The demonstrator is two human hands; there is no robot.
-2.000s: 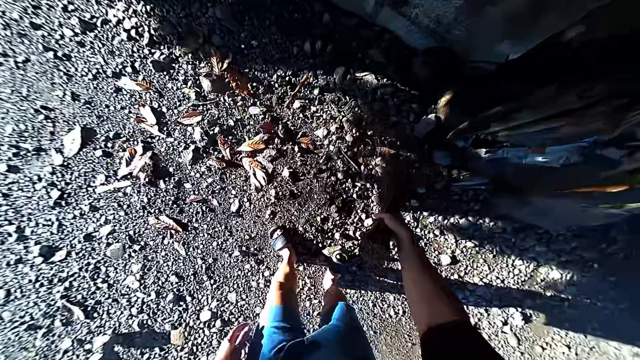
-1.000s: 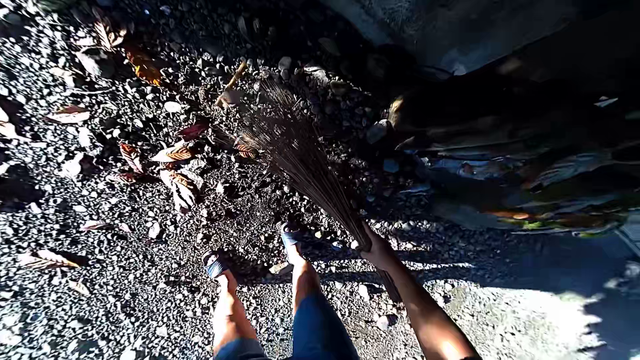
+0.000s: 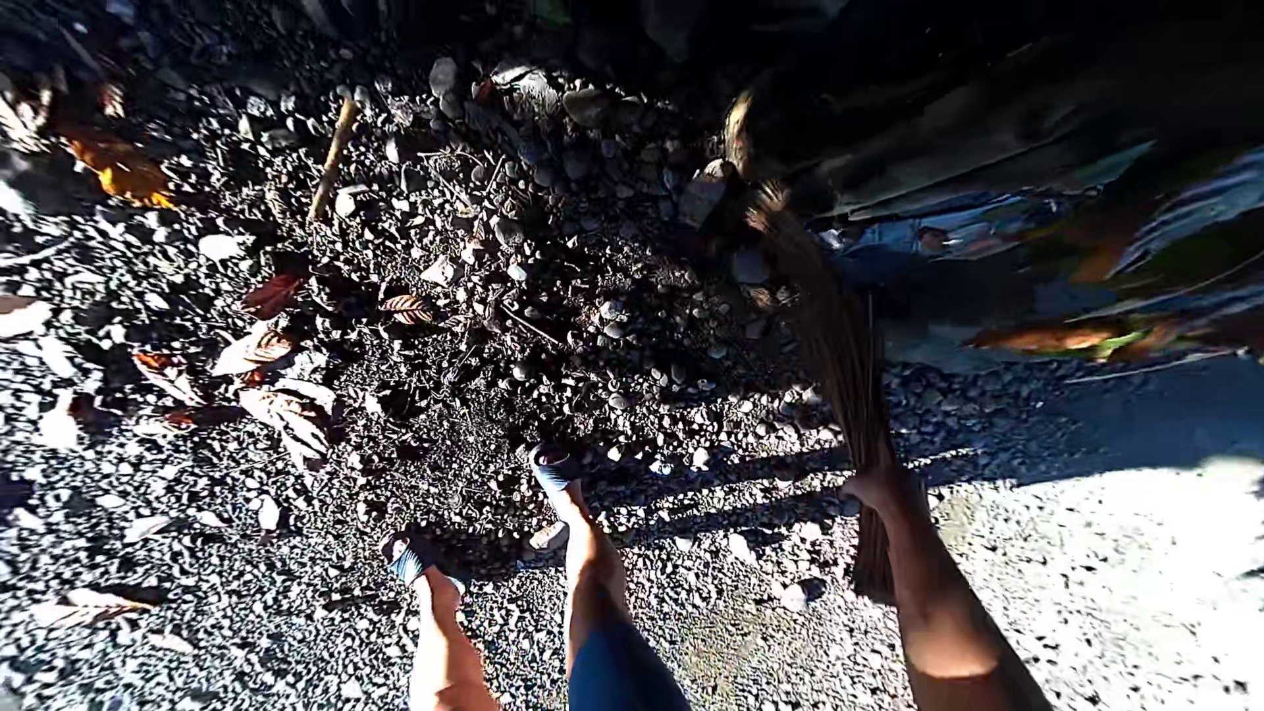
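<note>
My right hand (image 3: 881, 486) is closed around the grip of a stick broom (image 3: 834, 346) made of thin brown twigs. The broom's bristles point up and slightly left, with their tips beside stones at the edge of a dark pile. The butt end of the broom sticks out below my hand. My left hand is out of view. Dry leaves (image 3: 291, 410) lie on the gravel at the left, and a short stick (image 3: 334, 158) rests among stones at the upper left.
My feet in blue slippers (image 3: 555, 468) stand on loose gravel (image 3: 296, 612). At the upper right is a shadowed heap of leaves and debris (image 3: 987, 237). A sunlit pale ground patch (image 3: 1116, 563) lies at the lower right.
The broom's bristles have swung from over the gravel in front of my feet to the right, beside the debris heap. My right hand keeps its grip on the broom.
</note>
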